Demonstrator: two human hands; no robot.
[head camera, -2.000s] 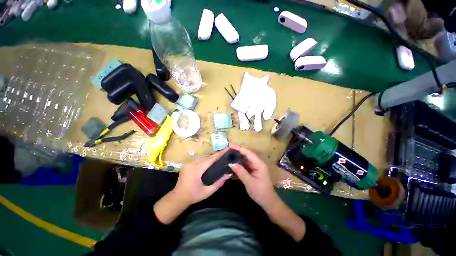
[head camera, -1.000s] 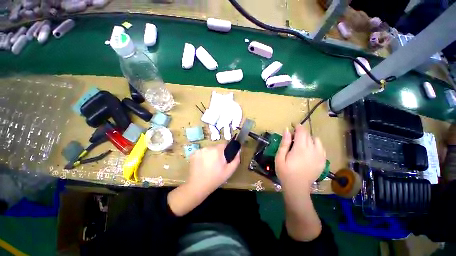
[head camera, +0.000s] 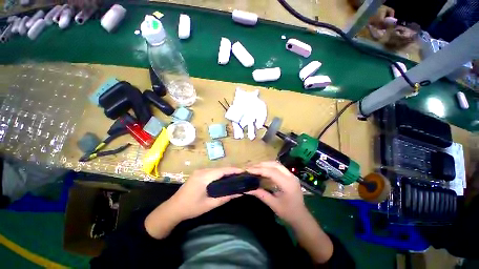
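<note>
A black plastic housing (head camera: 232, 185) is held level between my two hands, low in the picture, near the bench's front edge. My left hand (head camera: 195, 193) grips its left end. My right hand (head camera: 280, 190) is around its right end. The green bench polisher (head camera: 328, 161) stands to the right of my hands, touched by neither. Its grey wheel (head camera: 271, 130) is at its left end and its brown polishing wheel (head camera: 374, 187) at its right end.
Cloth pads (head camera: 216, 149), a small dish (head camera: 181, 133), yellow-handled (head camera: 157, 152) and red-handled tools (head camera: 137, 132), white gloves (head camera: 247, 112) and a bottle (head camera: 170, 68) lie mid-bench. Blister trays (head camera: 428, 202) are at right. Pale housings (head camera: 267, 74) lie on the green belt. A grey post (head camera: 399, 89) slants in. Another person's hands are top right.
A second ago my left hand held the housing at the grey wheel and my right hand was on the motor. Both hands are now together on the housing, away from the polisher. The view has shifted.
</note>
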